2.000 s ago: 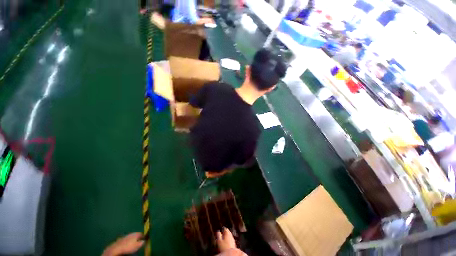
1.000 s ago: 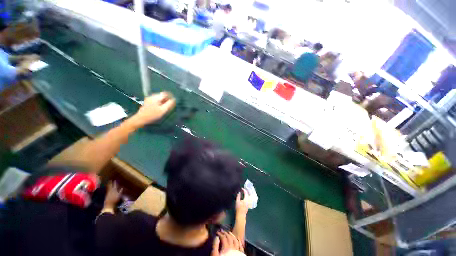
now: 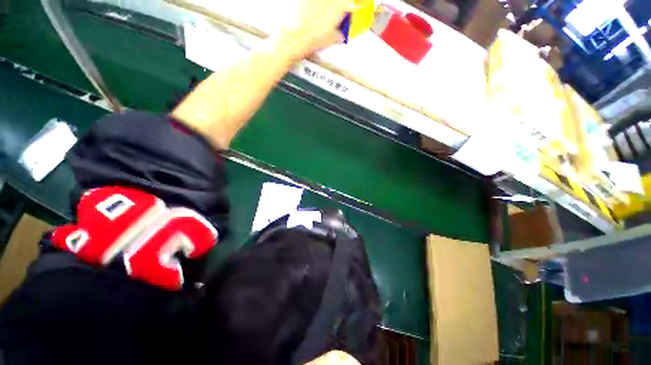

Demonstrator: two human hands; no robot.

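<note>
My left hand (image 3: pixel 314 21) reaches to the white shelf at the top, partly washed out by glare. Its fingers are closed on the blue end of a yellow and blue tape dispenser (image 3: pixel 362 18). A red object (image 3: pixel 407 36) lies beside the dispenser. My left sleeve is black with red and white lettering. My right hand (image 3: pixel 334 358) shows only as a strip of skin at the bottom edge, against a dark form; its fingers are hidden.
A person in black (image 3: pixel 285 292) is close in front of me. Flat brown cardboard (image 3: pixel 462 299) stands at the right of the green bench (image 3: pixel 400 264). White papers (image 3: pixel 277 205) and a clear packet (image 3: pixel 48 150) lie on the bench. A metal frame (image 3: pixel 571 246) is at right.
My view has swung right and come closer to the shelf. My left hand has moved from over the bench up to the dispenser and taken hold. My right hand has dropped mostly out of view.
</note>
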